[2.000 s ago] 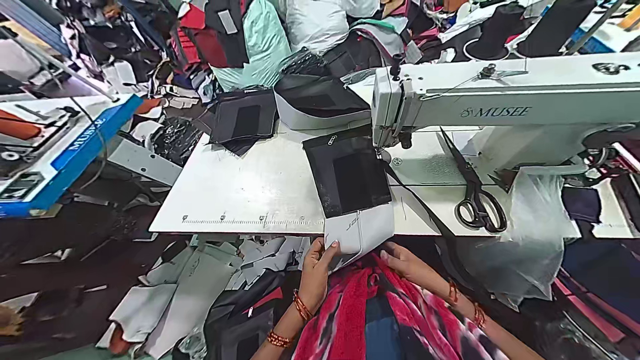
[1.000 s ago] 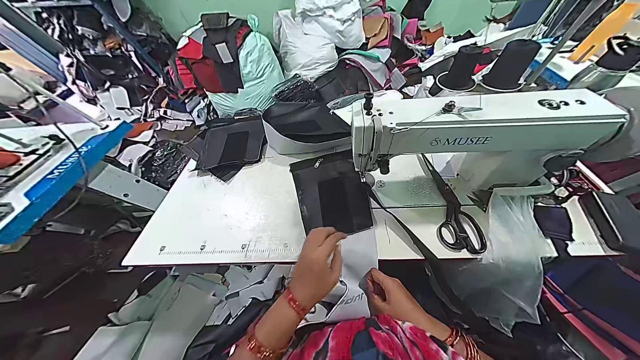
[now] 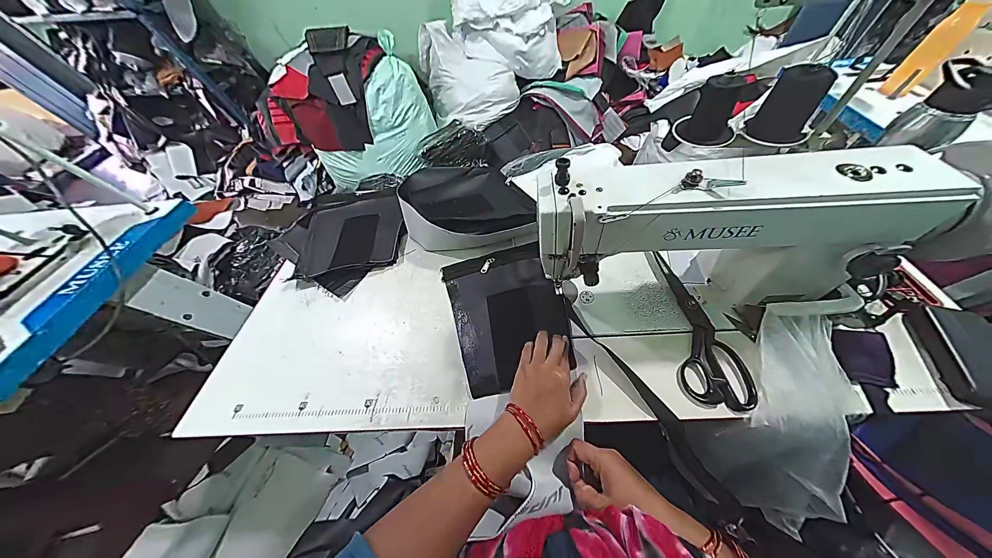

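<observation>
A black fabric panel with a zipper (image 3: 480, 333) lies on the white table of a sewing machine (image 3: 767, 209), its right edge under the needle. My left hand (image 3: 545, 380) rests on the panel's lower right part, fingers spread flat. Grey-white material (image 3: 546, 484) runs from the panel down over the table's front edge. My right hand (image 3: 604, 477) pinches the right edge of this material below the table edge. A black strap (image 3: 639, 387) trails from near the needle toward the lower right. How the strap joins the panel is hidden.
Black-handled scissors (image 3: 701, 349) lie right of the needle. Stacked black panels (image 3: 353, 236) and a curved black and white piece (image 3: 465, 209) sit at the table's back left. A clear plastic bag (image 3: 806, 418) hangs at the right front edge. Black thread cones (image 3: 790, 101) stand behind the machine.
My left hand has moved up from the grey-white material below the table edge onto the black panel. My right hand stays low by the material. The view has shifted.
</observation>
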